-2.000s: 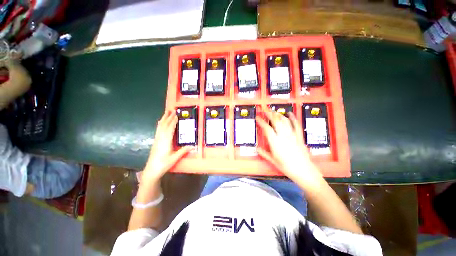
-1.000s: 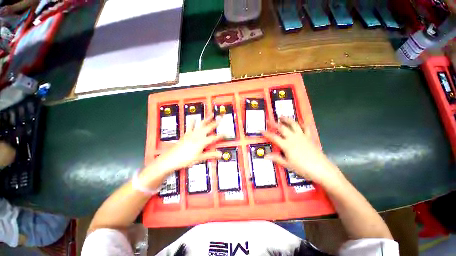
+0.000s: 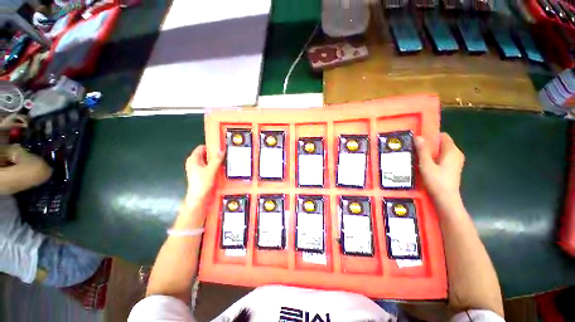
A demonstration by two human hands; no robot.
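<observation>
A red-orange tray [image 3: 321,285] with two rows of pockets is in front of me on the green-topped bench [image 3: 504,163]. Each pocket holds a black phone with a white label and a round yellow mark, such as the phone [image 3: 396,160] at the upper right. White slips show below some phones in the near row, such as the paper slip [image 3: 410,262]. My left hand [image 3: 203,173] grips the tray's left edge. My right hand [image 3: 443,165] grips its right edge. Whether the tray touches the bench cannot be told.
A white board [image 3: 202,56] lies at the rear left. Several blue-topped phones [image 3: 439,34] stand on a brown board [image 3: 372,88] at the rear right. A bottle [image 3: 560,93] is at far right. Another person's hand [image 3: 24,170] is over a black tray [image 3: 58,157] at left.
My hands have moved from over the phones outward to the tray's two side edges and now hold it. The view has shifted, and the phones remain in their pockets.
</observation>
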